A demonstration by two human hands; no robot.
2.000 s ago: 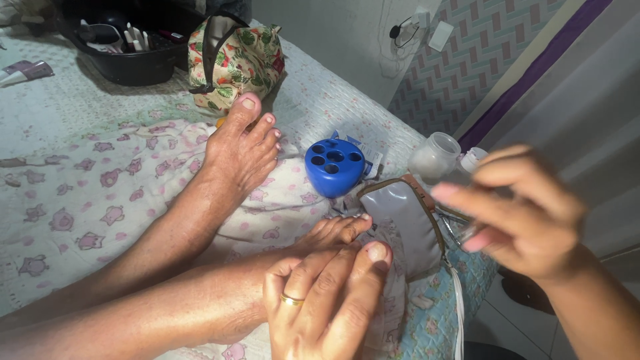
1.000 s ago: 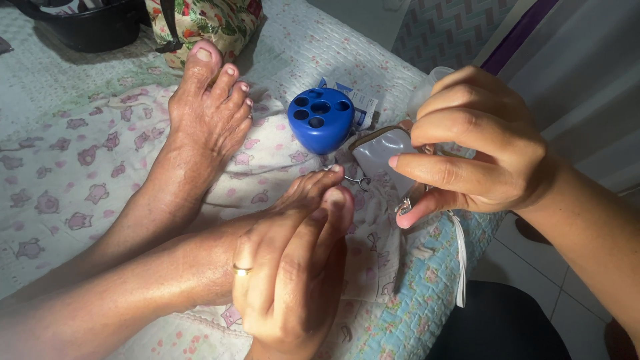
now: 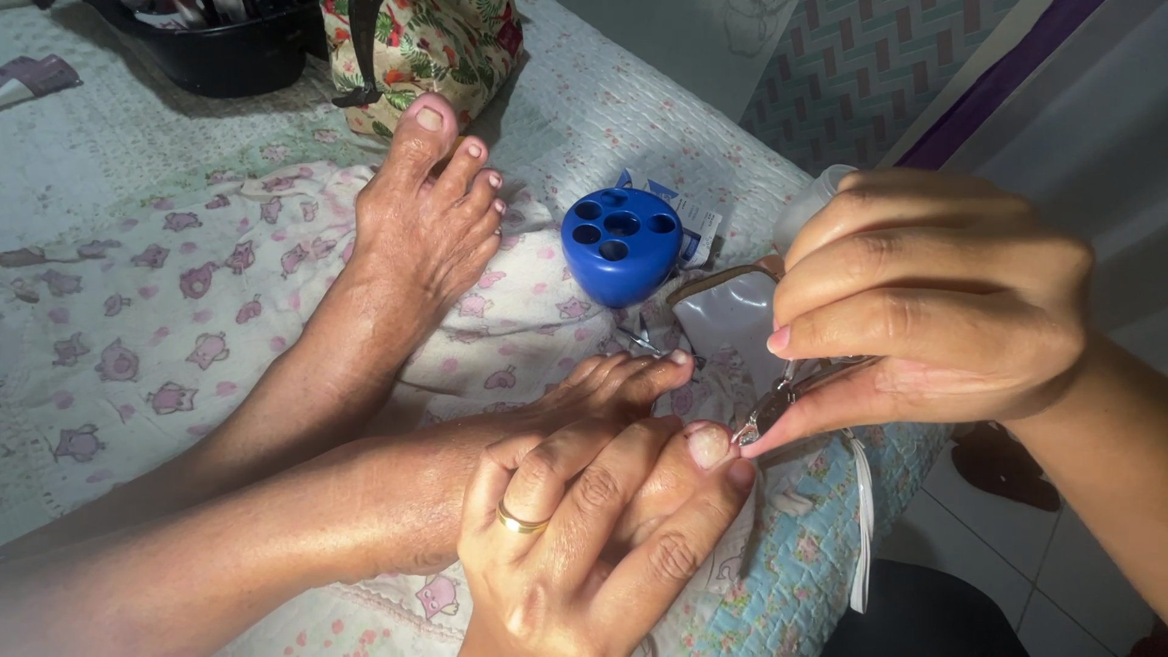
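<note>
My left hand, with a gold ring on one finger, wraps around the front of another person's nearer foot and holds its big toe between the fingers. In my right hand is a pair of metal nail nippers; their jaws are at the free edge of the big toenail. Most of the handles are hidden in my palm. Behind the smaller toes, another metal tool lies on the owl-print cloth. The person's other foot rests farther back, toes up.
A blue holder with round holes stands beyond the nearer foot, beside a grey pouch and a translucent container. At the back are a leaf-print bag and a black basin. The quilted bed cover's edge drops to a tiled floor.
My right hand has come down and left, bringing the nippers to the big toenail. My left hand stays on the foot. The view has shifted closer.
</note>
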